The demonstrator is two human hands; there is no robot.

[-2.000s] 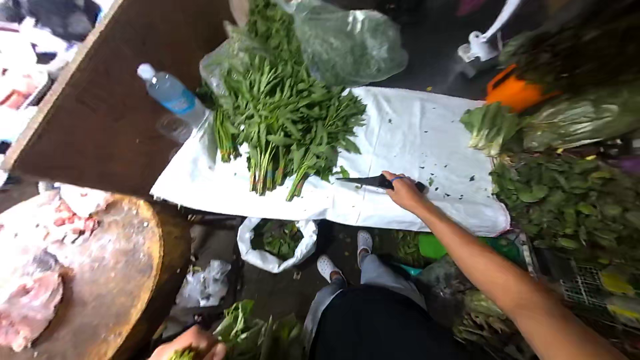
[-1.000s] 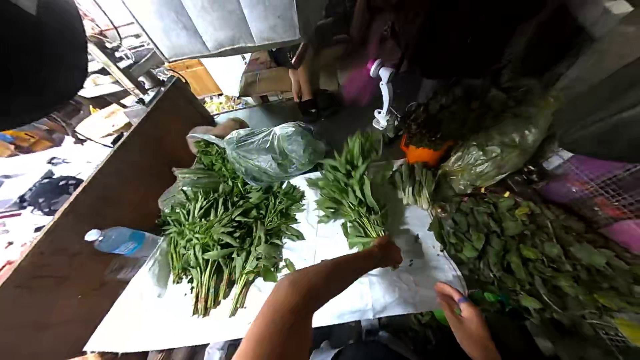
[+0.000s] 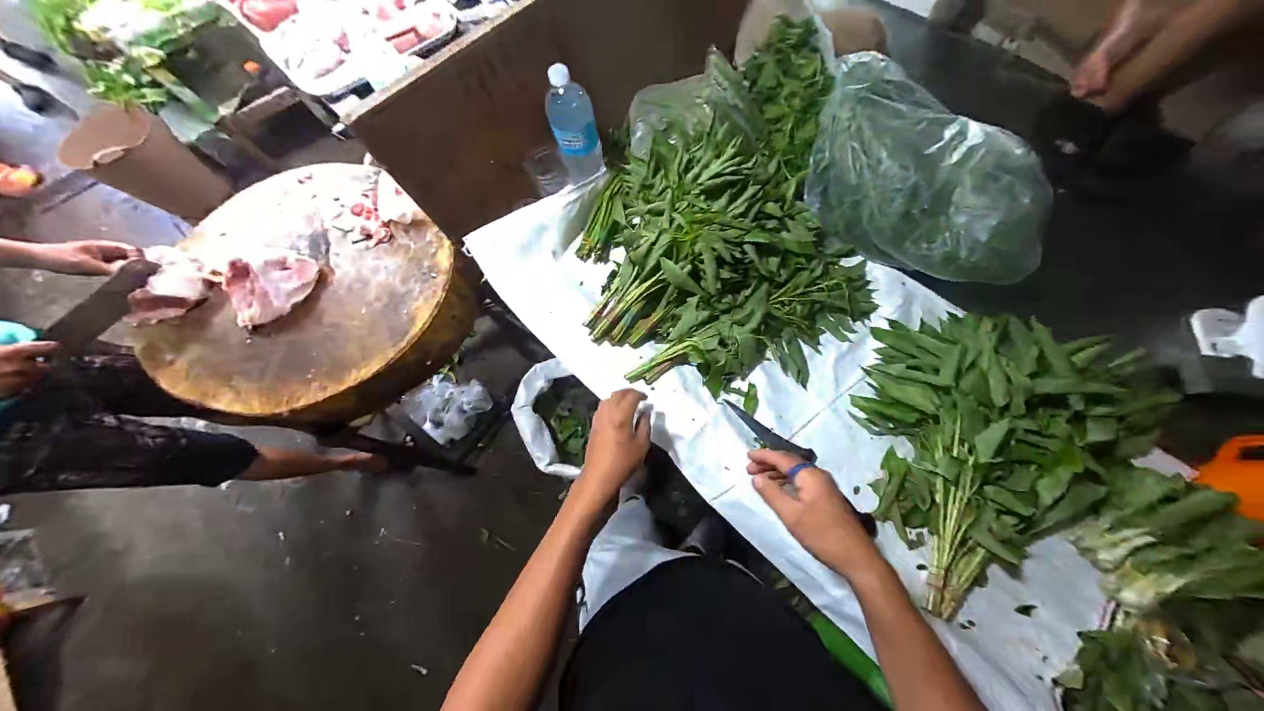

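Note:
My right hand is on the dark handle of a knife, whose blade points up and left over a white cloth. My left hand is at the cloth's near edge with its fingers curled and nothing visible in it. Beyond both hands lies a pile of leafy green bunches, stems toward me. To the right of my right hand a broad-leaved green bunch rests on the cloth, its stems gathered near the front edge.
An open white bag stands below the cloth. At left, a round chopping block bears raw meat; a person's hand and a cleaver are beside it. A water bottle and clear plastic bag stand beyond.
My left hand has let go of the broad-leaved bunch and moved left. My right hand, empty and open one second ago, is now on the knife. The view has swung left.

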